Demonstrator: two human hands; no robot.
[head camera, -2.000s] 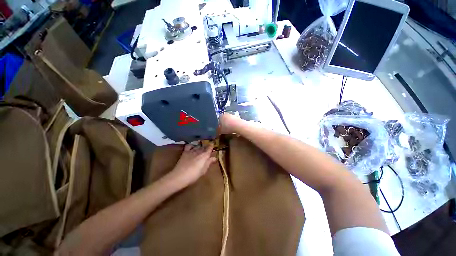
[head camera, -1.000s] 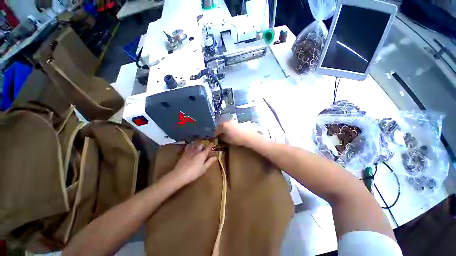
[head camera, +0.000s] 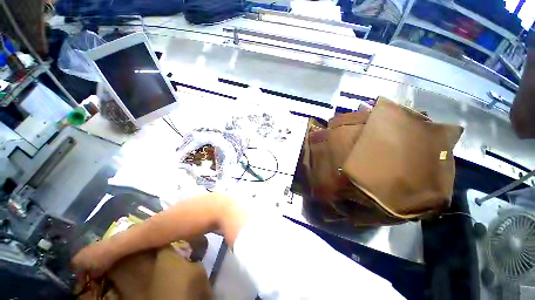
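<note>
The brown bag (head camera: 170, 275) lies at the bottom left, cut off by the lower edge. My right hand (head camera: 97, 259) is at its left side, beside dark machine parts (head camera: 44, 243). The fingers point down and are blurred, so their grip cannot be told. My bare right forearm and white sleeve cross the bottom of the view. My left hand cannot be made out.
An open plastic bag of brown pieces (head camera: 202, 159) lies on the white table, near a black cable (head camera: 277, 167). The control screen (head camera: 135, 76) stands at the back left. Stacked brown bags (head camera: 405, 158) are on the right. A fan (head camera: 513, 243) is at the far right.
The view has swung to the right, bringing in the bag stack and fan. The machine's grey front cover and my left hand have left view. The bag now shows only at the bottom left.
</note>
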